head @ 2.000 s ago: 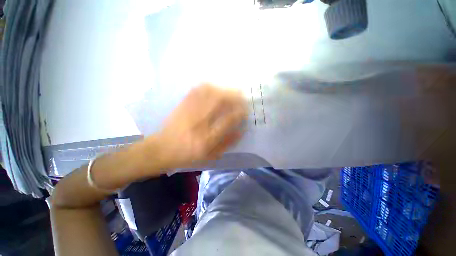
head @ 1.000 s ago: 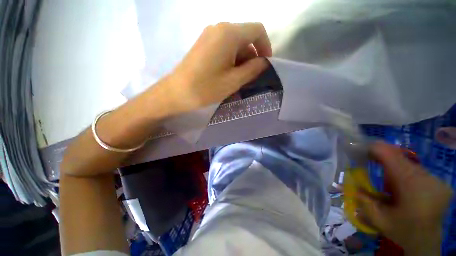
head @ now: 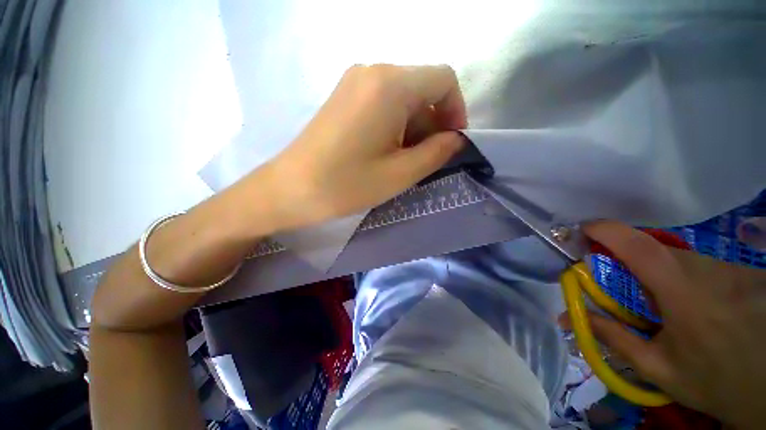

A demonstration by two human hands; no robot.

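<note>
A pale grey garment panel (head: 579,159) lies over the white table, with a small dark folded part (head: 475,156) at its near edge. My left hand (head: 378,138), with a bangle at the wrist, pinches the panel by this dark part, just above the ruler. My right hand (head: 672,311) holds scissors with yellow handles (head: 588,340). The scissor blades (head: 525,214) point up and left, with their tips at the dark part. Whether they are cutting cannot be told.
A printed ruler (head: 420,201) runs along the table's front edge. A stack of cut pieces (head: 25,185) hangs over the left edge. Below are dark cloth (head: 277,344) at left and a blue crate (head: 731,239) at right. The wearer's lap is below the edge.
My right hand has brought the scissors in from the right, their tips now at the dark part. My left hand has pinched and folded the panel near the edge, uncovering the ruler.
</note>
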